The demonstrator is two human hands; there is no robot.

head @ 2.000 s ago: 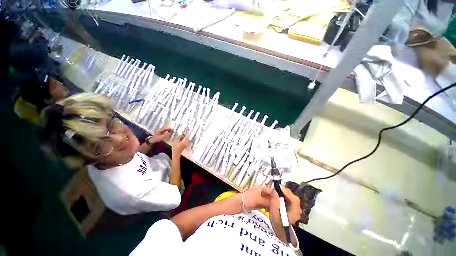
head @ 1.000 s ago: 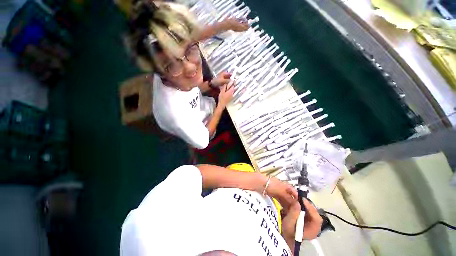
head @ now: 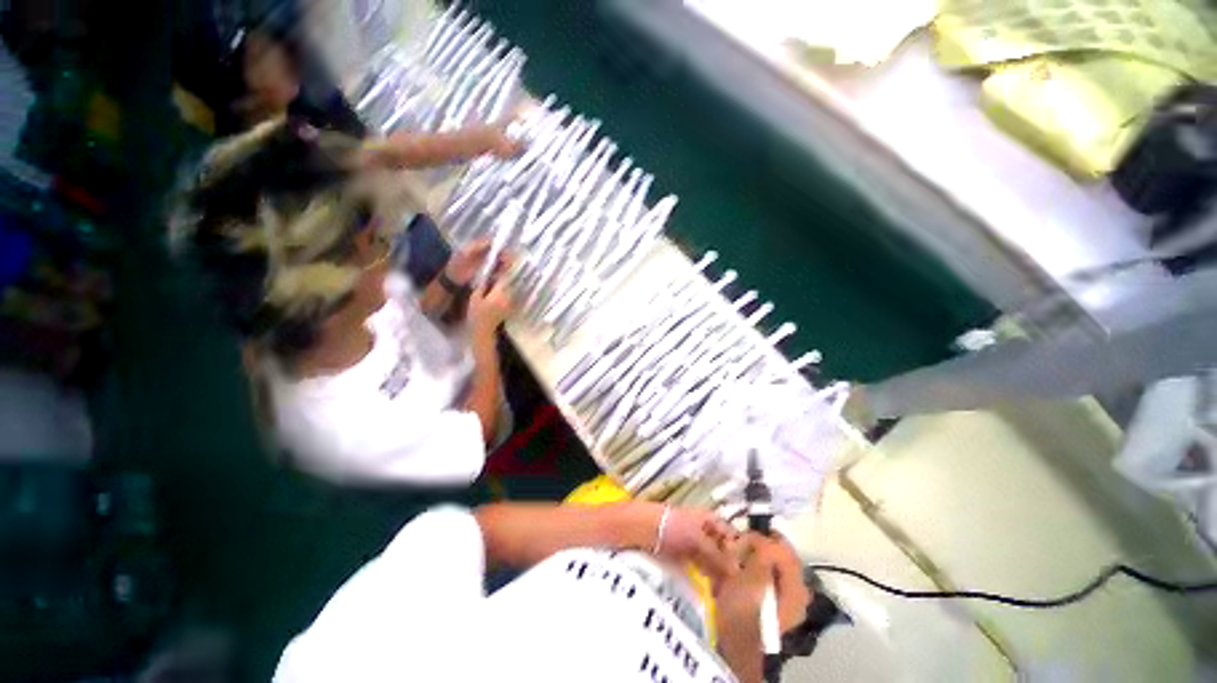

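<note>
My right hand (head: 787, 587) holds the soldering iron (head: 759, 507), its tip pointing up and away over the bench. My left hand (head: 701, 536) is close beside it, fingers bent together near the iron's grip; blur hides whether it pinches anything. White handle units (head: 667, 367) lie side by side in dense slanting rows on the narrow pale bench, beyond and left of my hands. A crumpled clear plastic bag (head: 794, 447) lies at the right end of the rows, just past the iron's tip.
A seated person in a white shirt (head: 380, 387) at left holds a white unit; another arm reaches over the rows. A black cord (head: 961, 596) crosses the cream surface (head: 1014, 507). A dark crumpled block (head: 817, 627) is beside my right hand. A grey post (head: 1028, 374) stands at right.
The camera view has turned, and the rows appear further left and lower than a second ago. The neighbour's head has turned down towards the bench. My hands remain together at the iron.
</note>
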